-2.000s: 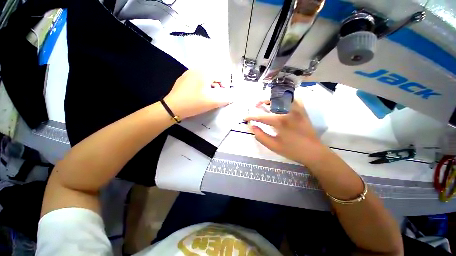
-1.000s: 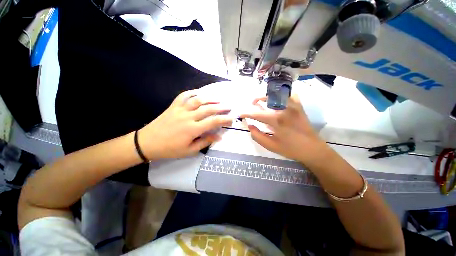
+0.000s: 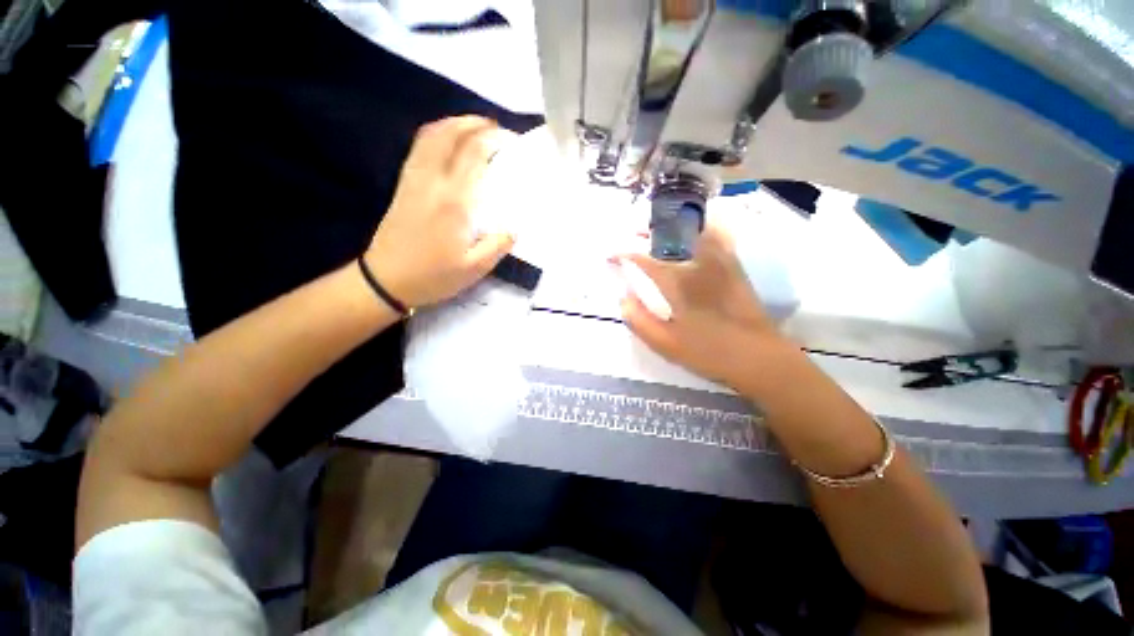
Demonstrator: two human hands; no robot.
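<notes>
The black fabric panel [image 3: 292,162] spreads left of the needle. A pale fabric piece [image 3: 466,373] hangs at the table's front edge, with a black strip [image 3: 516,272] above it. My left hand [image 3: 442,205] lies on the fabric left of the presser foot [image 3: 603,162], fingers partly washed out by glare; its grip cannot be told. My right hand [image 3: 696,304] is just right of the needle area, below the dark grey cylinder [image 3: 678,221], fingertips on or near the pale fabric. The glare hides the cloth under the needle.
The white sewing machine [image 3: 796,149] fills the upper right. Thread snips [image 3: 960,367] lie right of my right hand. Scissors [image 3: 1097,422] with red and yellow handles are at the far right. A ruler [image 3: 647,416] runs along the front edge. Another black piece [image 3: 56,186] lies far left.
My left hand has moved up and left, away from my right hand, and the black strip shows again. The pale piece's lower edge has shifted and folded. My right hand stays near the needle.
</notes>
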